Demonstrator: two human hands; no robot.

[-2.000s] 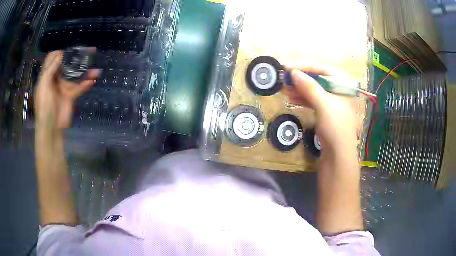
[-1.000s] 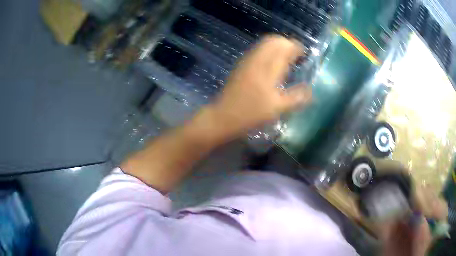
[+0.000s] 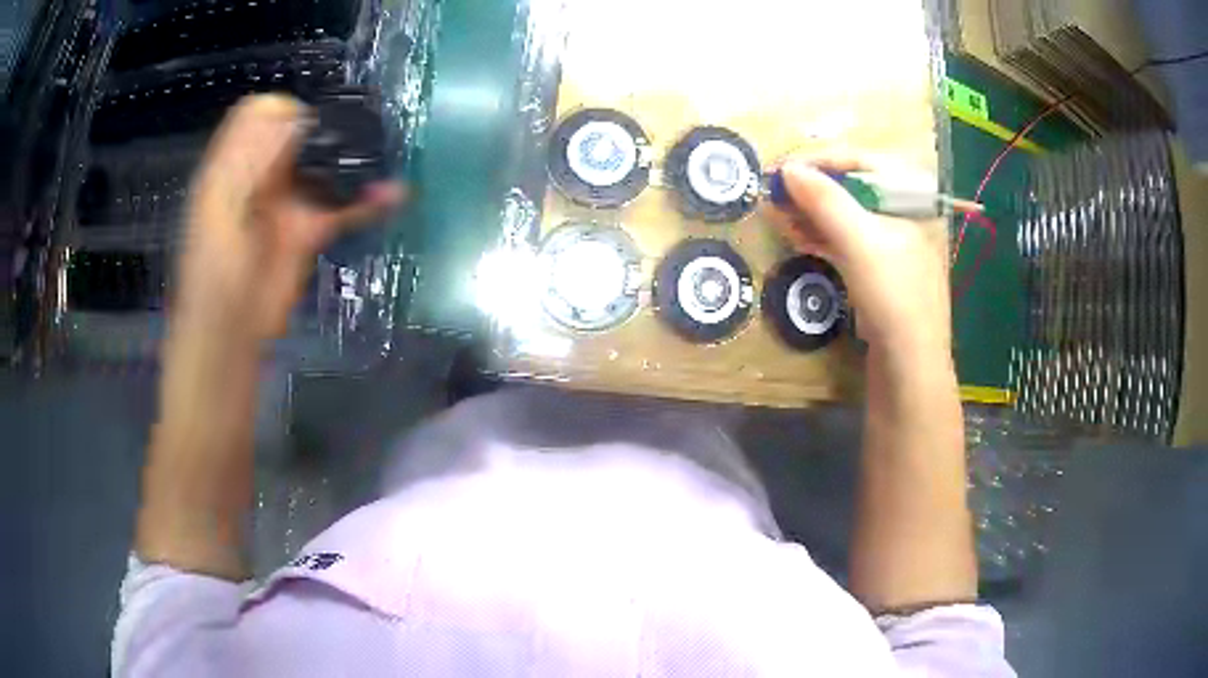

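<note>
My left hand (image 3: 272,199) is blurred and holds a black speaker driver (image 3: 342,146) above the right part of the slotted source tray. My right hand (image 3: 848,232) holds a test probe (image 3: 888,195) with a dark blue tip section, green middle and pale rear. Its tip end is at the right edge of a speaker driver (image 3: 715,172); whether it touches is unclear. Several drivers lie flat, ringed centres up, in the clear packing tray (image 3: 537,358) over brown card. One driver (image 3: 590,277) at the tray's left is partly washed out by glare.
The source tray (image 3: 119,199) with dense dark rows is at the left. Green mat (image 3: 464,146) shows between the trays. A red probe lead (image 3: 991,225) runs over the mat at right. Ribbed clear stacked trays (image 3: 1100,285) and cardboard sheets (image 3: 1060,53) stand at the right.
The view has swung back from the left side to the trays. Compared with the earliest frame, more drivers show in the packing tray, and my left hand with a driver is further right.
</note>
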